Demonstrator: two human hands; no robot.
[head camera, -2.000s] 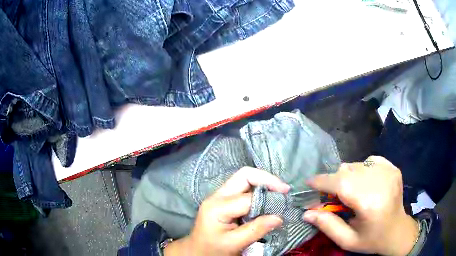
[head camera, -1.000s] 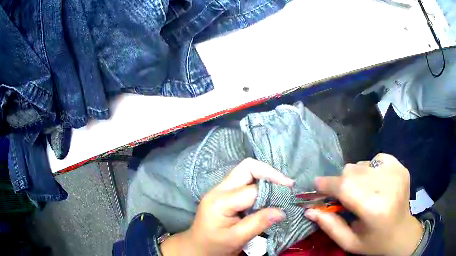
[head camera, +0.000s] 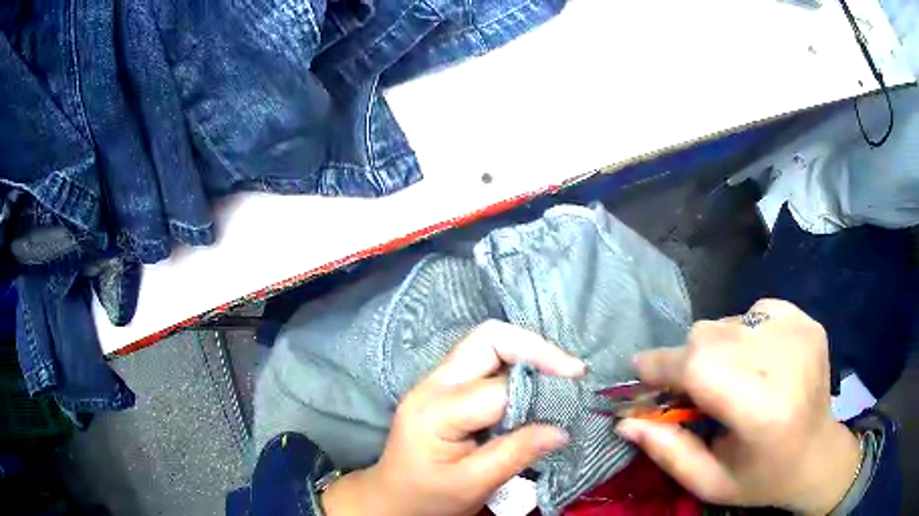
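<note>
A garment (head camera: 433, 312), turned to its pale grey-blue twill side, lies over the lap. My left hand (head camera: 469, 423) pinches a folded seam edge of it between thumb and fingers. My right hand (head camera: 746, 413) holds thread snips (head camera: 660, 413) with an orange grip, the metal blades pointing left at the fabric just right of my left fingertips. The blade tips are blurred, and I cannot tell if they touch the cloth. A small white tag (head camera: 515, 497) shows below my left hand. Fine threads are too small to make out.
A pile of dark blue denim garments (head camera: 252, 111) lies on the left of the white table (head camera: 605, 111), partly hanging over its red-trimmed edge. A black cord loop (head camera: 875, 119) hangs at the right. Red cloth (head camera: 645, 489) shows under the garment. Pale cloth (head camera: 857, 181) is at far right.
The snips now show their blades apart beside the seam, with slightly more orange grip visible. My left hand keeps its pinch. The whole view has shifted slightly.
</note>
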